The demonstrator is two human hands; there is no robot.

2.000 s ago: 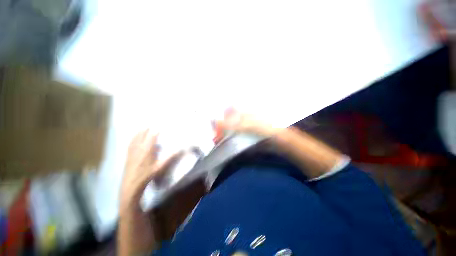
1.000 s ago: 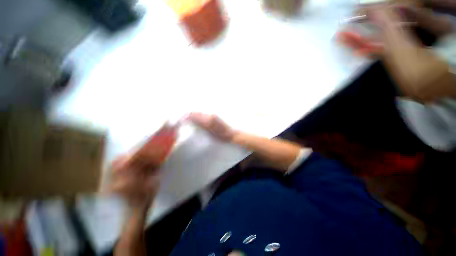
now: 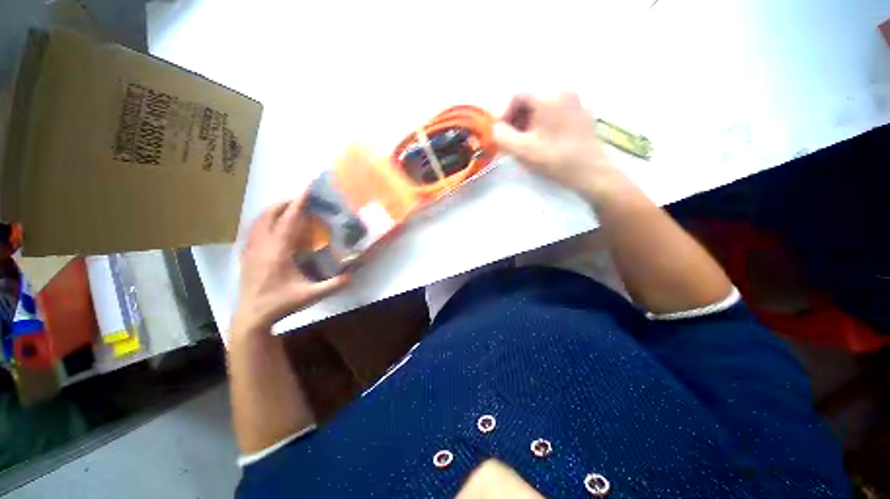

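Note:
My left hand [image 3: 276, 265] holds an orange retail box [image 3: 353, 210] with printed product pictures, tilted over the white bench. My right hand [image 3: 554, 139] grips the far end of a coiled orange cable [image 3: 468, 120] with black fittings [image 3: 439, 155] and a pale tie around it. The coil lies at the box's upper right end; whether part of it is still inside the box cannot be told. The fingertips of my right hand are partly hidden behind the hand. The box is slightly blurred.
A slim yellow-green cutter [image 3: 623, 138] lies on the white bench [image 3: 390, 58], right of my right hand. A brown carton [image 3: 137, 146] with dark print stands at the left. Below it, a side shelf [image 3: 161, 302] holds orange, blue and white items.
The coiled cable now shows between my hands, held by my right hand. The box shows at my left hand. The view has shifted; the other person's arm and the orange container are out of view.

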